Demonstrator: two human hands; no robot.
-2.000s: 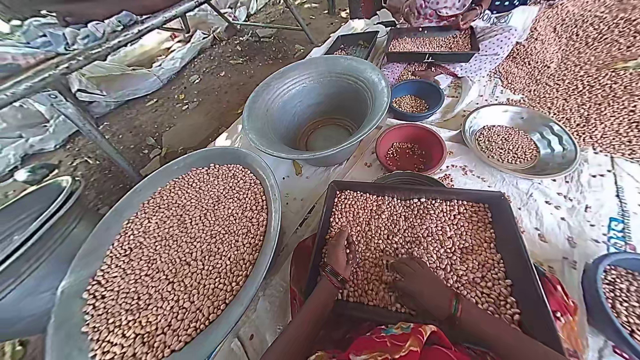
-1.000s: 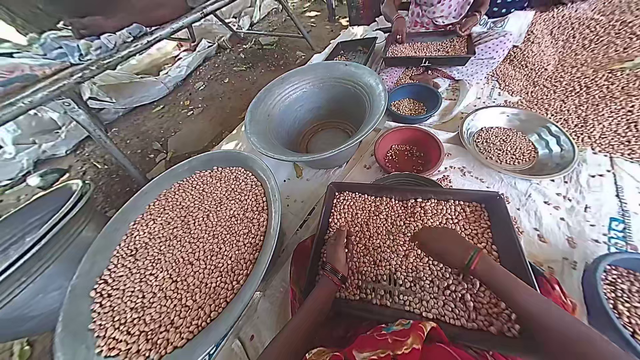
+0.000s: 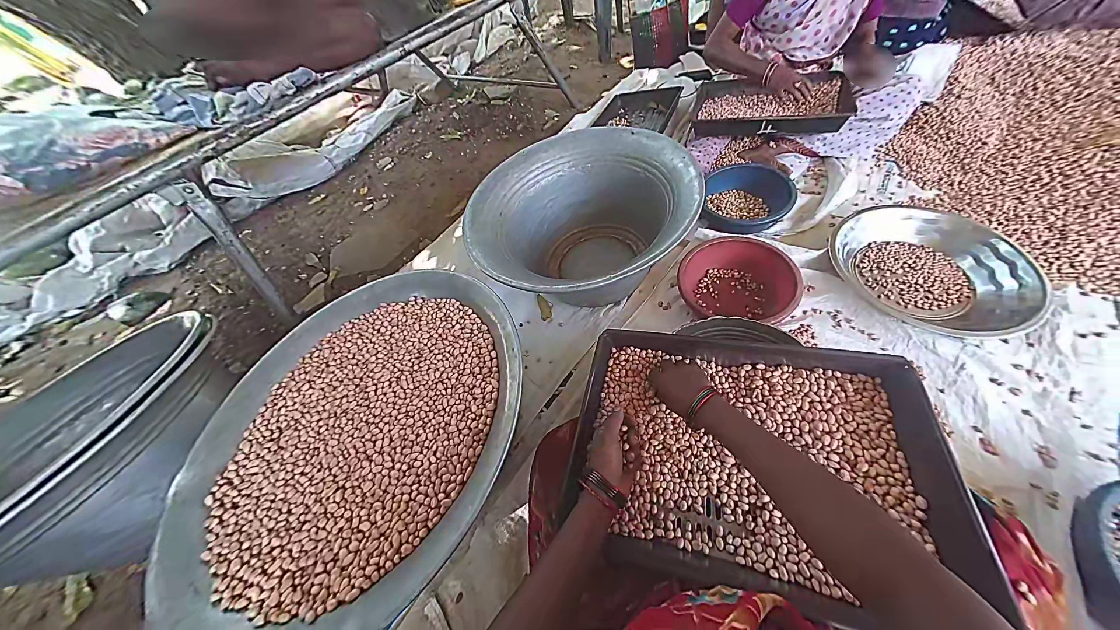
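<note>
A dark rectangular sieve tray (image 3: pixel 919 420) filled with reddish-brown shelled nuts or seeds (image 3: pixel 822 411) rests on my lap. My left hand (image 3: pixel 614 451) is at the tray's left side, its fingers curled among the nuts; whether it grips any cannot be told. My right hand (image 3: pixel 681 385) reaches across to the upper left part, its fingertips hidden at the nuts. Slots of the sieve bottom show near the front. A large metal basin heaped with the same nuts (image 3: pixel 359 455) stands to the left.
Ahead are a large metal bowl (image 3: pixel 582 206), a red bowl (image 3: pixel 739 280), a blue bowl (image 3: pixel 751 197) and a steel plate (image 3: pixel 1006 271). Another person's hand (image 3: pixel 789 85) is over a second tray (image 3: pixel 770 127). Nuts are heaped at right (image 3: pixel 1024 149). A metal frame (image 3: pixel 236 140) stands left.
My right hand has moved left across the tray, from its middle right to its upper left, close to my left hand. The nuts near the tray's front have shifted.
</note>
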